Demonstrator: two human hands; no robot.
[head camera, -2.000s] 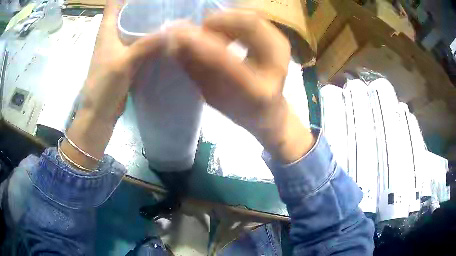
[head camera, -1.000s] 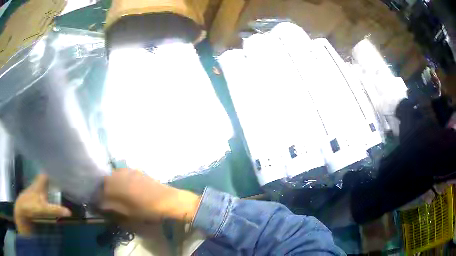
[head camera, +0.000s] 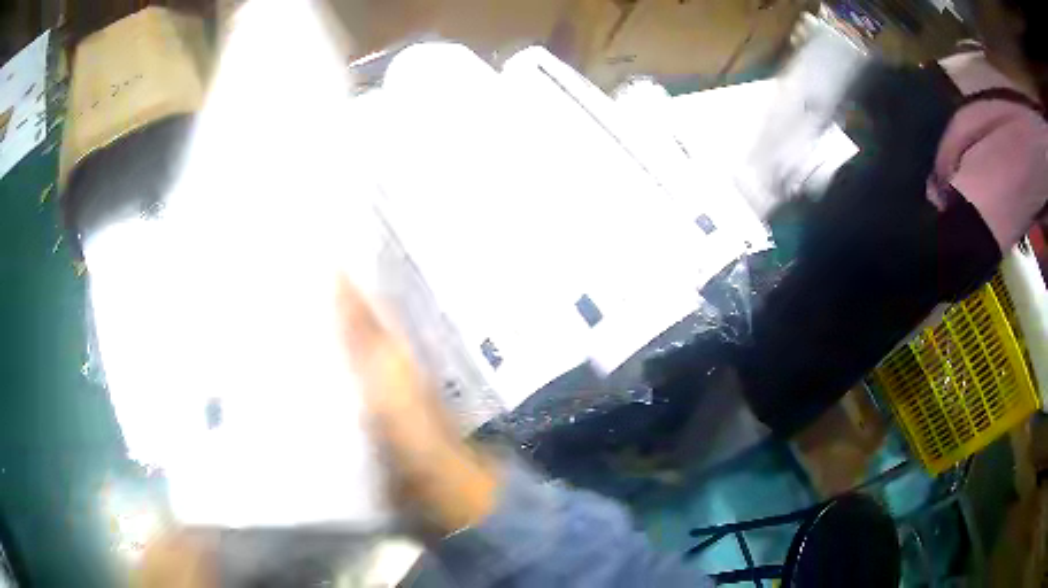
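Note:
A white unit (head camera: 276, 345), overexposed, slants over the bag stack, with a small dark square near its near end. Glare hides whether film is around it. My right hand (head camera: 408, 419) presses along its right side, blurred. My left hand (head camera: 178, 563) is at its near left corner, blurred and partly cut off by the lower edge. The stack of poly bags (head camera: 121, 310) glares white beneath and left of the unit. Bagged units (head camera: 552, 207) lie side by side at its right, with crinkled film at their near ends.
A kraft wrapper (head camera: 132, 80) stands at the bag stack's far end. Cardboard (head camera: 678, 40) is behind the row. At right, a person in a pink top (head camera: 1000, 161) and dark apron leans at the bench. A yellow crate (head camera: 965, 379) and black stool (head camera: 845, 546) are at lower right.
The view has turned right. The unit has moved from the left of the bag stack to over it, beside the bagged row. Both hands have gone with it.

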